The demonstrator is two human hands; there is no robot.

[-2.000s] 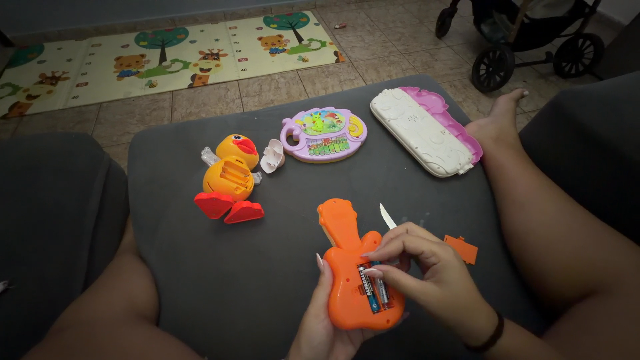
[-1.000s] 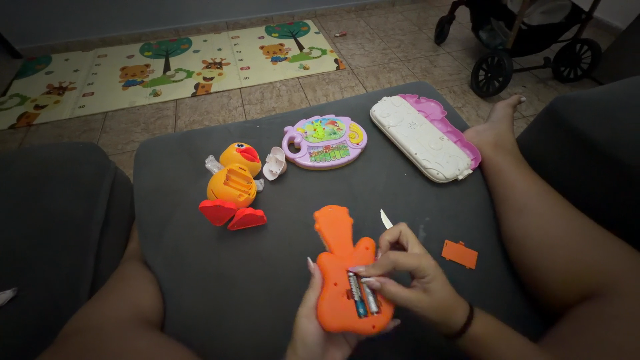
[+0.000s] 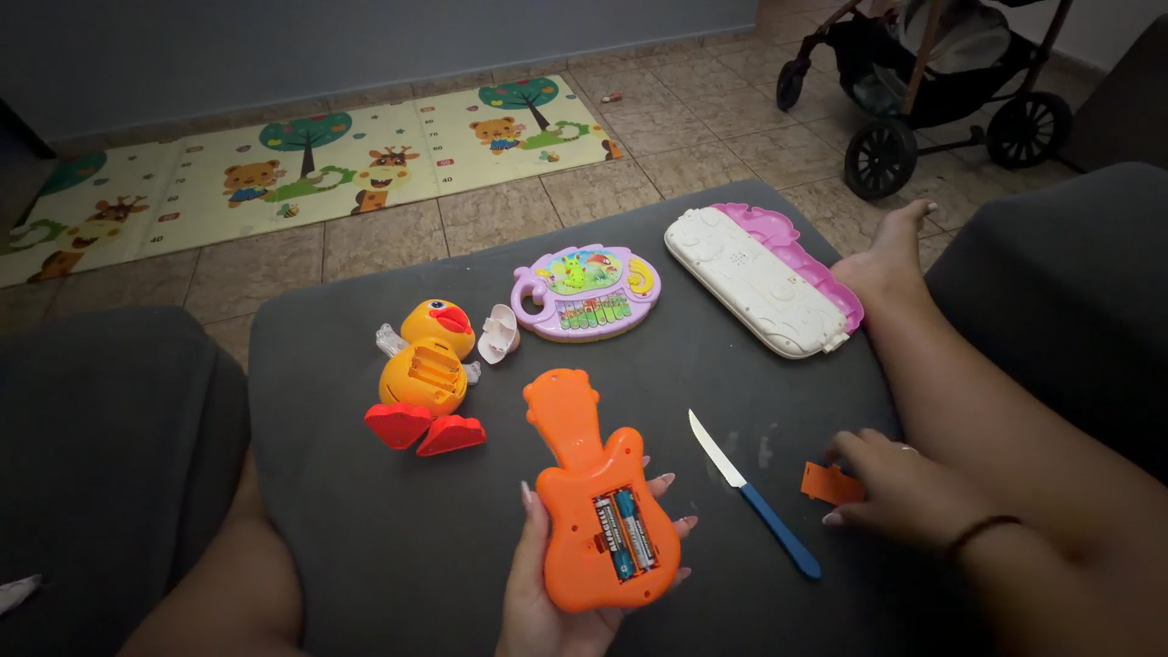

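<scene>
My left hand [image 3: 534, 584] holds an orange toy guitar [image 3: 584, 456] with its back turned up. Two batteries [image 3: 626, 537] lie side by side in the guitar's uncovered compartment. To the right, my right hand [image 3: 899, 484] is over the orange battery cover [image 3: 829, 484], fingers around its right part; whether they grip it is unclear. Between the hands lies a serrated knife with a blue handle [image 3: 780, 531]. A yellow toy duck [image 3: 424, 374] with red feet lies on the left, its battery compartment uncovered, and a pale plastic piece [image 3: 499, 334] is beside its head.
A purple toy piano [image 3: 589, 292] and a white and pink plastic toy [image 3: 762, 278] lie at the back of the dark grey padded surface [image 3: 365, 557]. A stroller [image 3: 922, 91] and a printed play mat [image 3: 347, 169] are on the tiled floor. The person's legs flank the surface.
My right hand has left the batteries in the guitar and moved right to the orange cover. The knife's handle now shows. My left hand still holds the guitar.
</scene>
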